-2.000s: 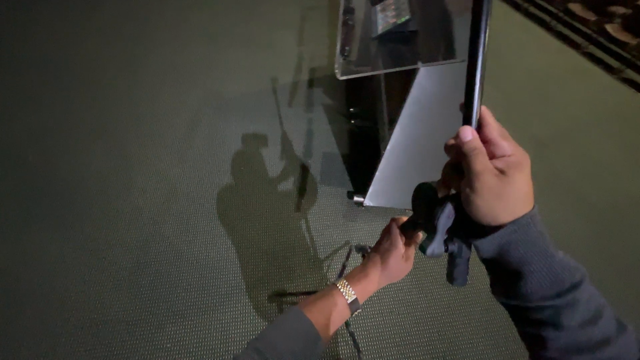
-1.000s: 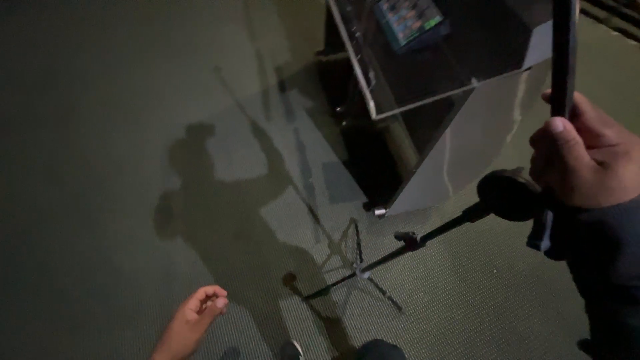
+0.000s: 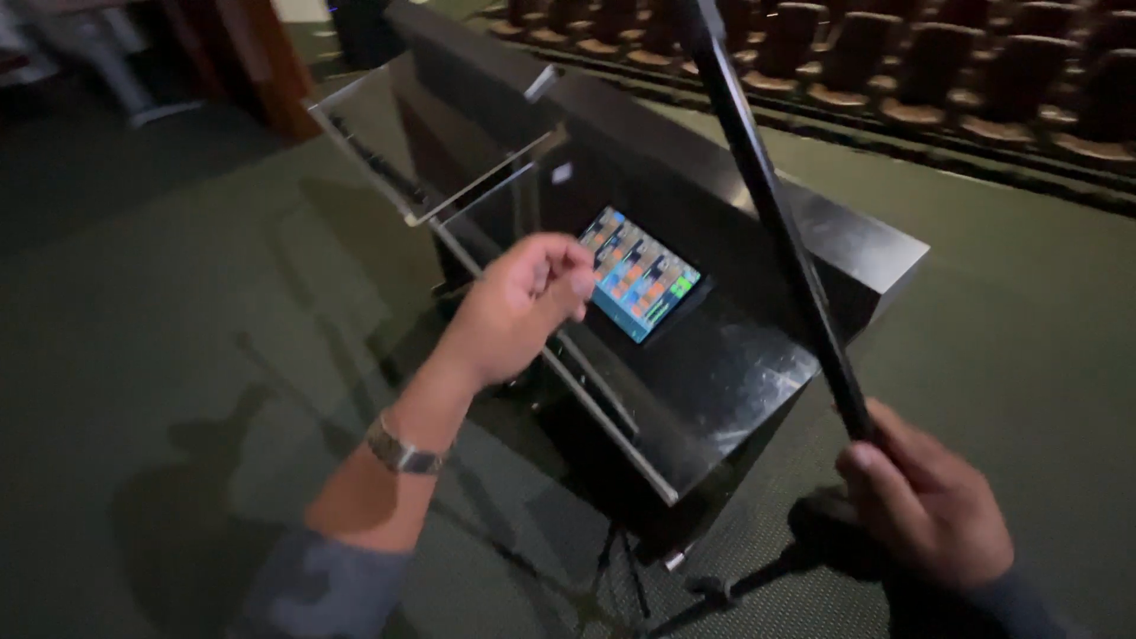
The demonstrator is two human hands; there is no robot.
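My right hand [image 3: 932, 506] grips the lower part of a long black metal pole [image 3: 781, 213], a boom of a microphone stand, which slants up and left. Under that hand a dark joint [image 3: 830, 528] of the stand shows, and its shaft [image 3: 754, 581] runs down to the left toward the folding legs [image 3: 626, 559] on the floor. My left hand [image 3: 532, 306], with a metal-band wristwatch [image 3: 404, 448], is raised with fingers curled and holds nothing that I can see. It hangs in front of a tablet [image 3: 639, 275] with a lit screen on a dark lectern.
The dark lectern [image 3: 754, 382] has clear acrylic panels [image 3: 364, 133] with hard edges on its near side. Rows of theatre seats [image 3: 932, 67] stand at the upper right. Reddish-brown wooden furniture [image 3: 257, 71] is at the upper left. Green carpet [image 3: 266, 426] surrounds the lectern.
My left hand was at the stand two seconds ago, then low and apart from it; now it is raised before the tablet. My right hand keeps the pole. The view has tilted up.
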